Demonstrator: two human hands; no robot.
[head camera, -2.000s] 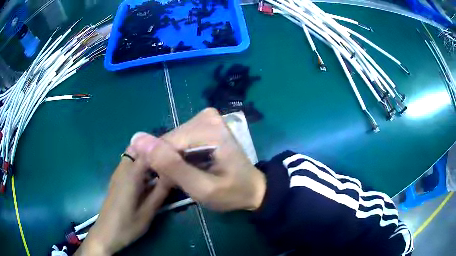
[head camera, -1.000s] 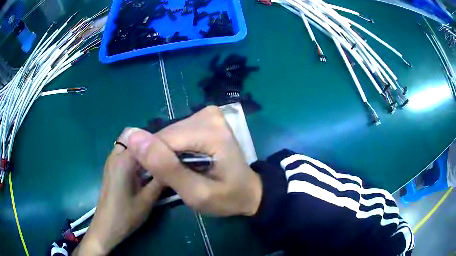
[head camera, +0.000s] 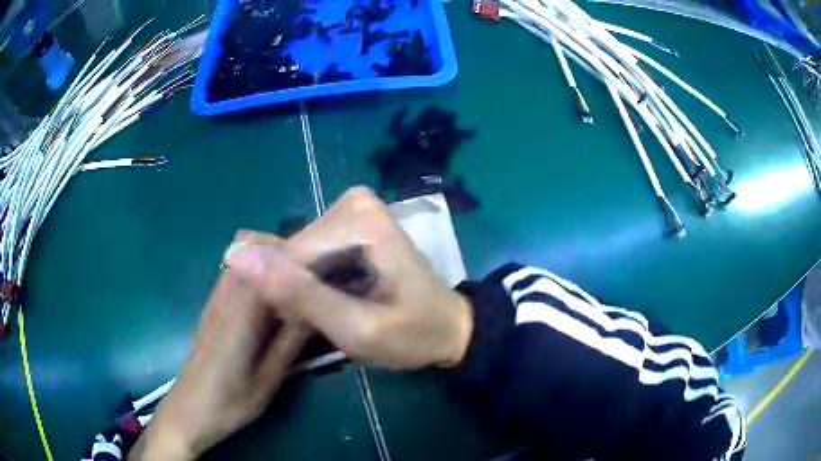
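Note:
My right hand (head camera: 369, 288) is curled with its fingertips against my left hand, above the bench. A dark, blurred thing shows inside its curled fingers; I cannot tell its shape. My left hand (head camera: 239, 333) is closed beside it, thumb and finger pinched; what it pinches is hidden. A white cable (head camera: 156, 394) with a red connector (head camera: 131, 421) passes by my left wrist, and a white piece shows again below my hands. The pale work pad (head camera: 432, 230) lies partly under my right hand. Loose black housings (head camera: 421, 149) are heaped just beyond it.
A blue tray (head camera: 324, 91) of black housings stands at the back. White cables fan out at the left (head camera: 67, 149) and in a second pile at the back right (head camera: 621, 76). A blue stool or bin (head camera: 765, 338) shows beyond the bench edge at the lower right.
Both hands stay together with small movements. The slim silvery tool seen earlier in my right hand now shows only as a dark blur. The view has shifted slightly.

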